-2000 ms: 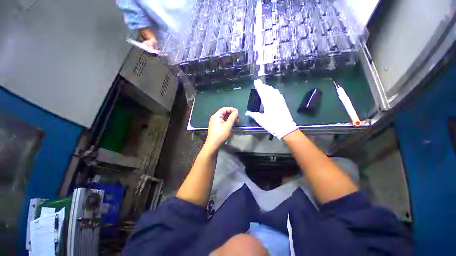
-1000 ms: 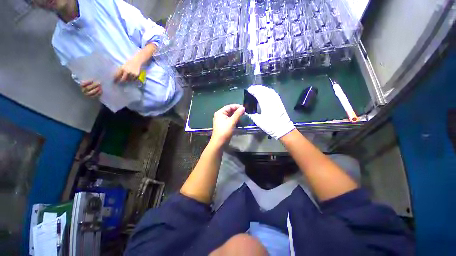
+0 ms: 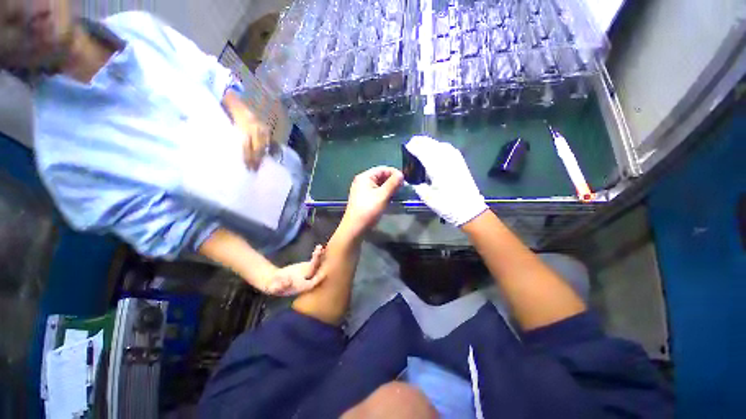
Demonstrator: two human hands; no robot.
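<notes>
My right hand (image 3: 446, 182), in a thin white glove, holds a glossy black moulded part (image 3: 413, 166) above the front of the green-topped bench (image 3: 360, 159). My left hand (image 3: 375, 195) is bare, with thumb and fingertips pinched together at the left edge of the part; whether it grips the part or something small is too small to tell. A second black part (image 3: 510, 159) lies on the bench to the right. A white tool with an orange-red end and thin dark tip (image 3: 571, 166) lies further right.
Two stacks of clear blister trays (image 3: 483, 49) stand at the back of the bench. A person in light blue (image 3: 123, 147) leans in from the left with a white paper (image 3: 266, 192), one hand (image 3: 296, 274) at my left forearm. Printed sheets (image 3: 72, 372) lie at lower left.
The person in light blue has come closer from the left and reached a hand to my left forearm. My hands have brought the black part and my left fingertips together.
</notes>
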